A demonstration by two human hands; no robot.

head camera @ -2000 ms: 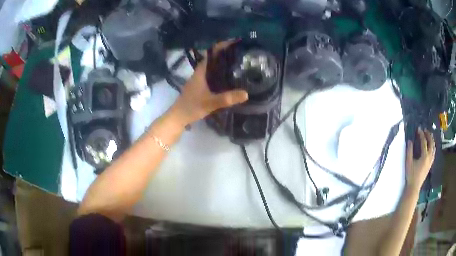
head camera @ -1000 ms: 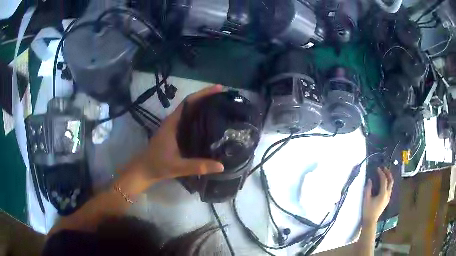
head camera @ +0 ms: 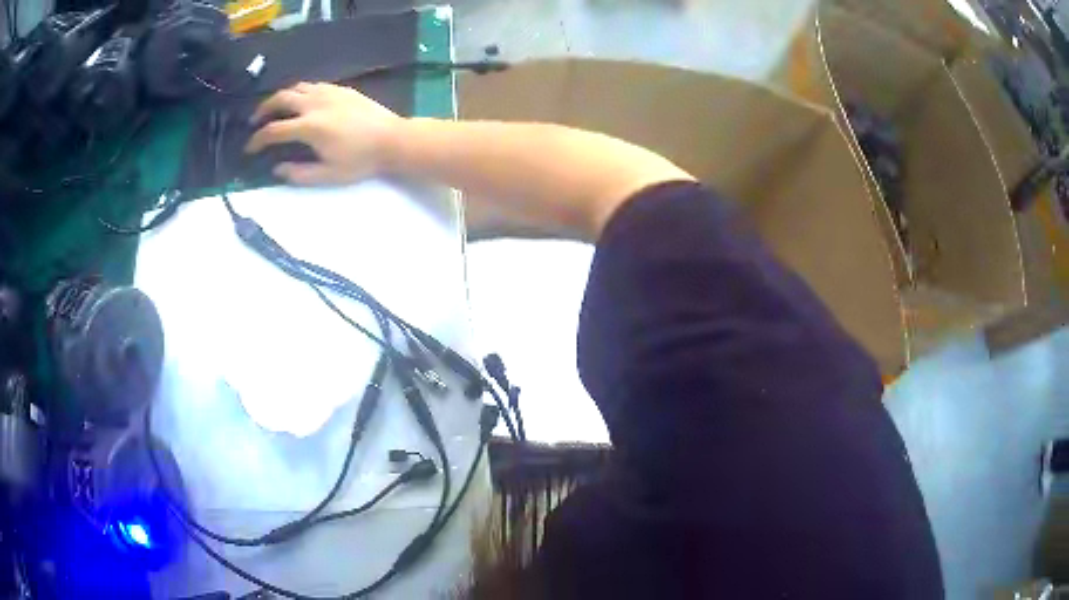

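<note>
My right hand (head camera: 322, 131) is at the upper left, curled over a small dark thing, likely a mouse (head camera: 281, 152), on a black pad. My left hand is out of the picture. A security camera at the lower left edge shines bright blue (head camera: 135, 533); its shape is blurred by the glow. The black cable harness (head camera: 317, 275) lies across the white sheet (head camera: 199, 316) and branches into several leads with plug ends (head camera: 498, 373).
A grey camera (head camera: 111, 340) stands at the left, with more dark cameras (head camera: 111, 76) at the upper left. Green mat (head camera: 100, 229) shows beside the sheet. A large open brown carton (head camera: 774, 147) lies right of the bench, behind my sleeved right arm.
The view has swung right, so my left hand and the camera it held are out of the picture. A blue light now shows at lower left. My right hand still rests on the pad.
</note>
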